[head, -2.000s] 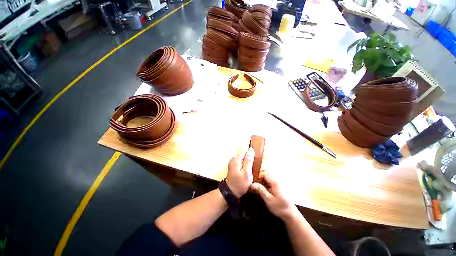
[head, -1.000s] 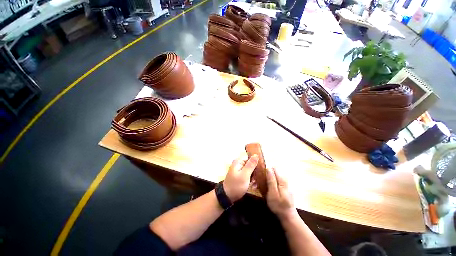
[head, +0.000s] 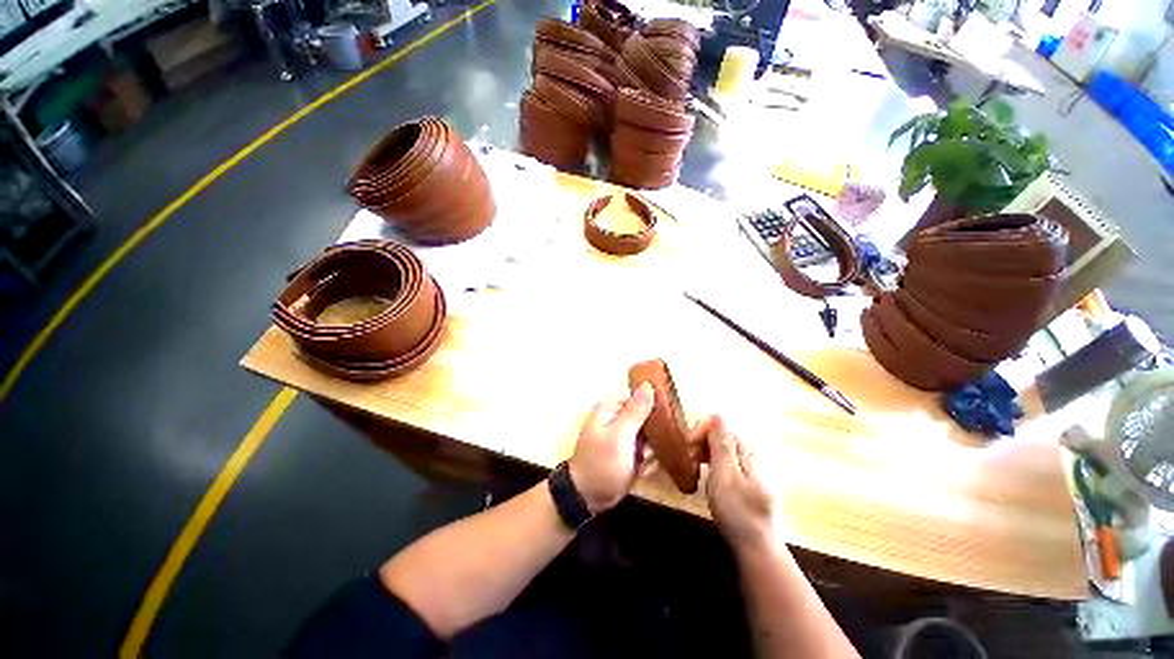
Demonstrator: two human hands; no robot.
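Observation:
A brown leather strap [head: 670, 431], curled into a narrow loop, is held above the table's front edge. My left hand [head: 610, 451] grips its left side with the thumb on top. My right hand [head: 734, 483] pinches its right side near the lower end. A slim dark pen-like tool [head: 769, 350] with a pale tip lies on the table to the right of my hands. A single curled strap [head: 621, 241] stands beyond my hands.
Nested strap coils [head: 373, 315] stand at left, with a tilted coil [head: 444, 193] behind. Strap stacks stand at the far end [head: 648, 135] and right [head: 959, 309]. A strap ring [head: 818, 277] is by the calculator [head: 770, 225]. Blue cloth [head: 985, 403] and a plant [head: 972, 161] are at right.
The held strap has tilted, its lower end now further right. My right hand has shifted slightly right and down, with its fingers more bent. My left hand still holds the strap.

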